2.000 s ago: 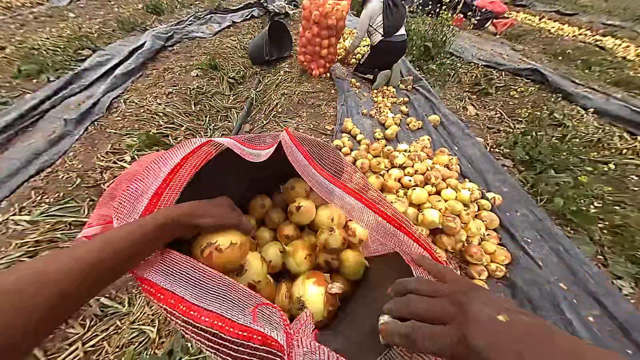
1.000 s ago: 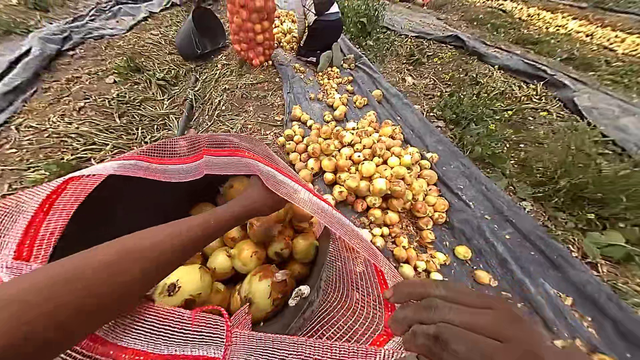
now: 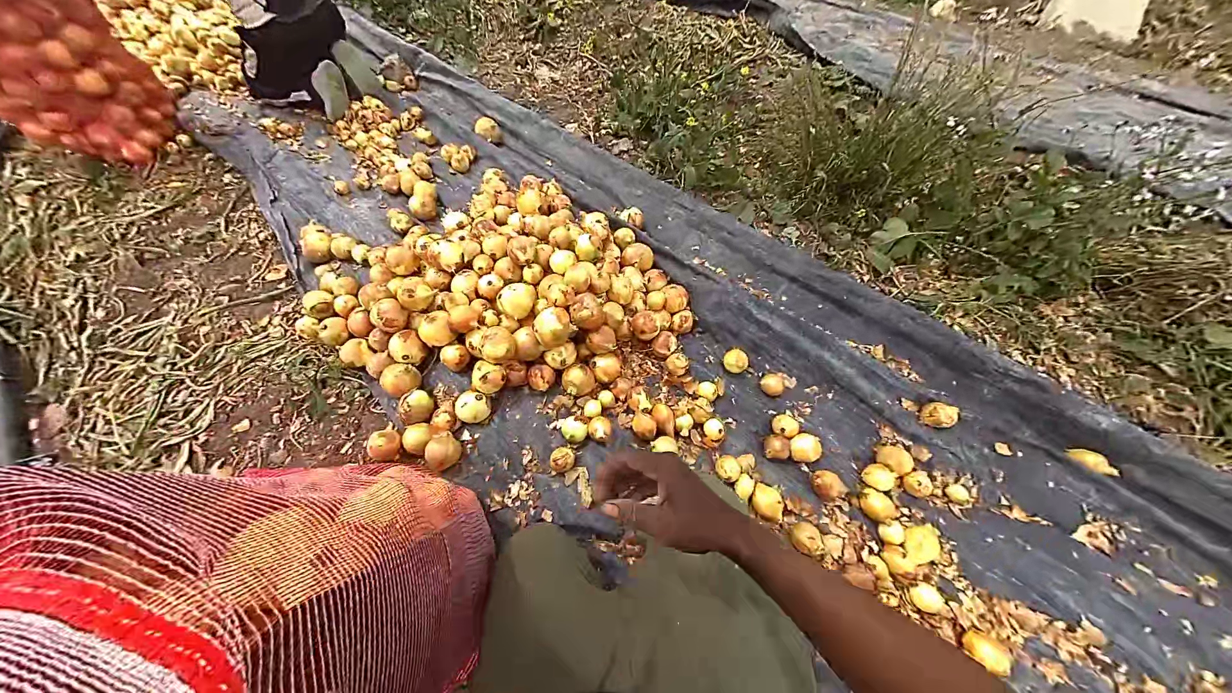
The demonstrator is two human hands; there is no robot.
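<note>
My right hand (image 3: 659, 500) is at the lower middle, over my knee and the near edge of the onion pile. Its fingers are curled and apart, and no onion shows in it. Just beyond lies a heap of yellow onions (image 3: 516, 300) on dark ground fabric (image 3: 808, 327). At the lower left a red-and-white mesh sack (image 3: 356, 577) bulges with onions, which show through the weave. The sack's mouth is out of view. My left hand is not in view.
A filled red mesh sack (image 3: 82, 82) stands at the upper left beside a kneeling person (image 3: 289, 48) and more onions (image 3: 183, 43). Scattered onions (image 3: 890, 505) and dry skins lie along the fabric at the right. Weeds (image 3: 924, 173) border its far side.
The view has swung right and down. My left hand, inside the sack before, has gone out of view. My right hand has left the sack's rim and is now near the onion pile.
</note>
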